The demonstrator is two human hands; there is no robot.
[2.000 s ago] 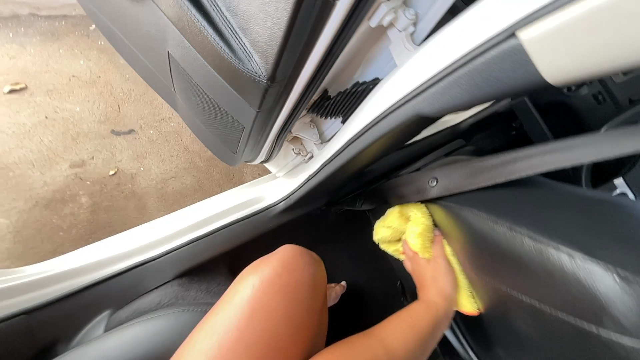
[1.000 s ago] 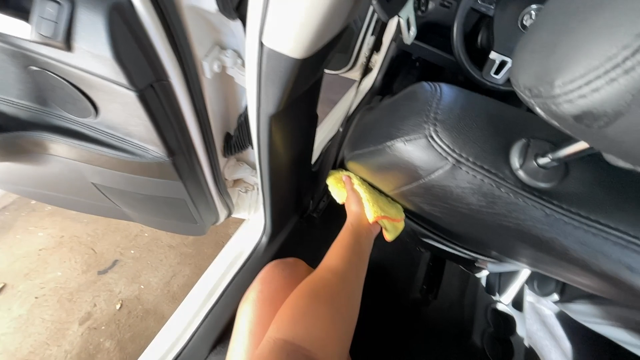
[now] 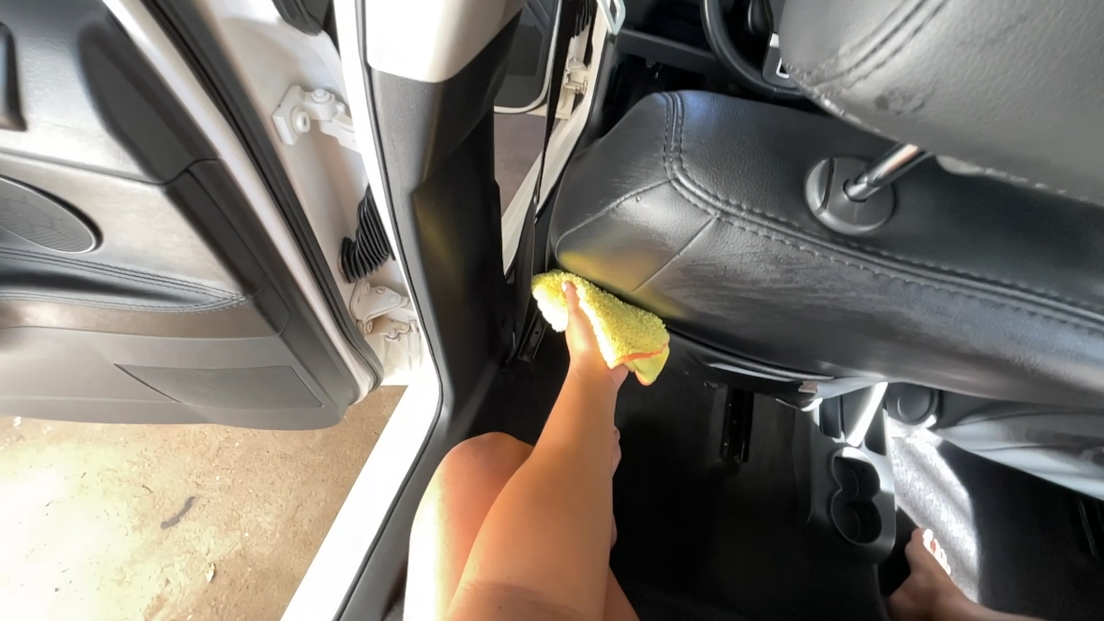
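A yellow microfiber cloth with an orange edge is bunched in my right hand, whose thumb side shows while the cloth hides most of the fingers. The cloth lies against the lower outer side of a black leather front seat backrest, close to the black door pillar trim. My forearm reaches up from the bottom of the view, beside a bare knee. My left hand is not in view.
An open car door stands left, above a white sill and brown ground. A headrest on a metal post is upper right. Dark floor, a cup holder and a bare foot lie lower right.
The view has swung to take in more of the seat, headrest and steering wheel. The cloth stays in my right hand, against the seat's side.
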